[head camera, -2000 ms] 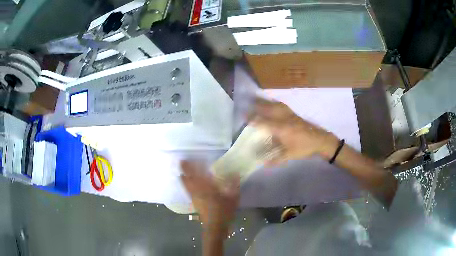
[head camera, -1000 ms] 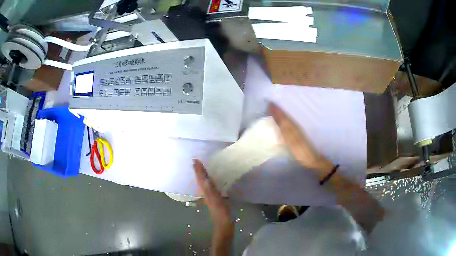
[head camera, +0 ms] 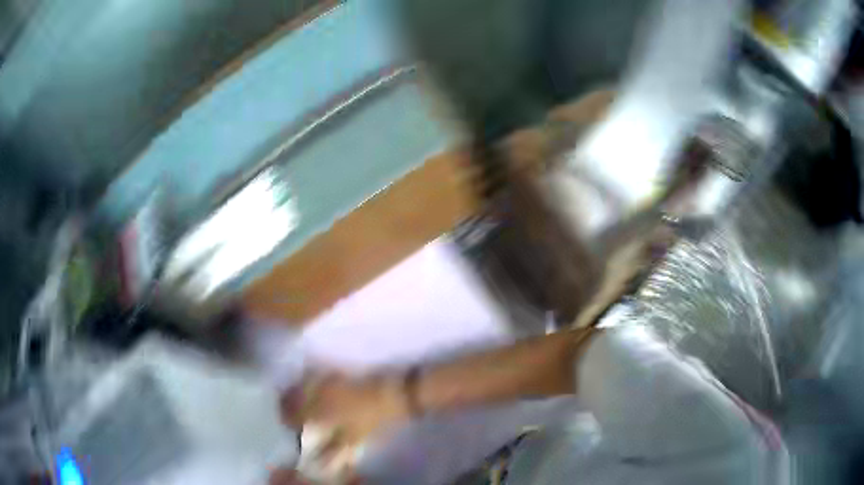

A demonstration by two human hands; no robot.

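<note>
The frame is strongly blurred. My right hand (head camera: 351,417), with a dark band at the wrist, is low left of centre, its fingers closed around the cream-white cut strips (head camera: 320,445). Only a small part of the strips shows under the fingers. A bit of my left hand (head camera: 289,476) shows at the bottom edge beside them; the rest is cut off and its grip cannot be seen. The hands are over the white table top (head camera: 407,308).
A brown carton (head camera: 360,242) with a grey-green top board (head camera: 365,156) bears loose white strips (head camera: 237,232). The blurred white control box (head camera: 133,398) is at the lower left. The white material roll (head camera: 644,142) is at the upper right, with white chips on the floor (head camera: 706,284).
The view has swung right and tilted, so the scissors and blue tray are out of the picture. My hands are closer together, and my right hand has closed on the strips it was beside.
</note>
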